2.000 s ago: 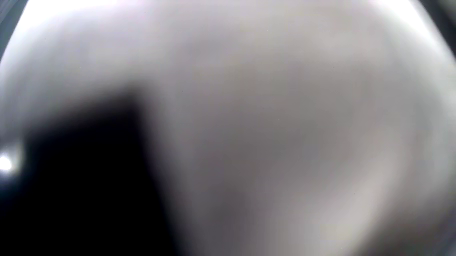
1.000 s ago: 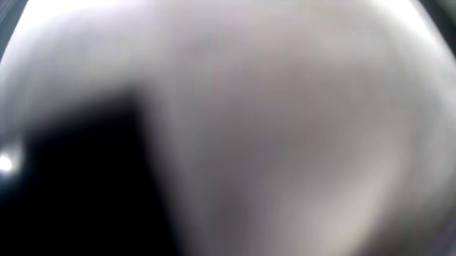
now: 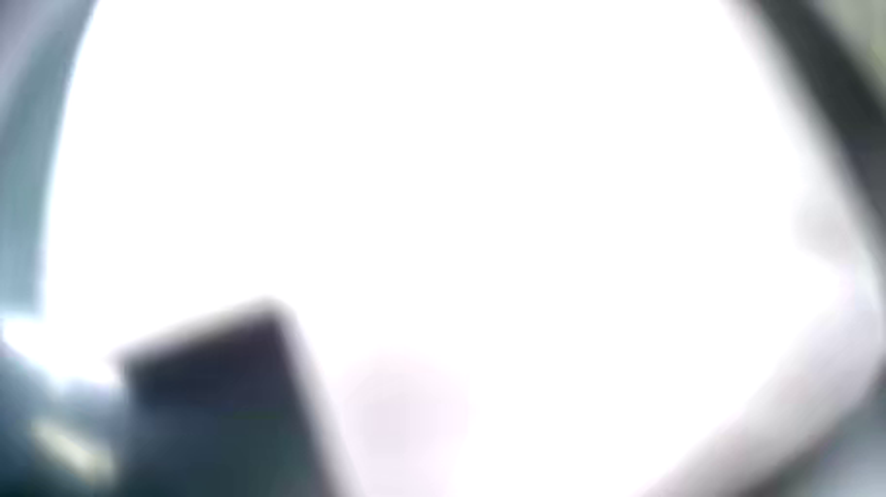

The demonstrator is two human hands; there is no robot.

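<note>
A large, blurred white thing [image 3: 466, 194] fills most of the head view, very close to the camera and overexposed. I cannot tell what it is. A dark, angular shape [image 3: 223, 408] with a sharp upper corner stands at the lower left, against the white. Neither my left hand nor my right hand can be made out.
A blurred grey-green strip [image 3: 24, 194] runs down the left edge. A dark band [image 3: 831, 97] curves down the upper right edge. Bright, blurred streaks show at the lower left. A grey patch shows at the lower right corner.
The white thing is much brighter and sits a little away from the side edges. The dark shape's top corner is lower, and the shape is smaller. More shows along both side edges.
</note>
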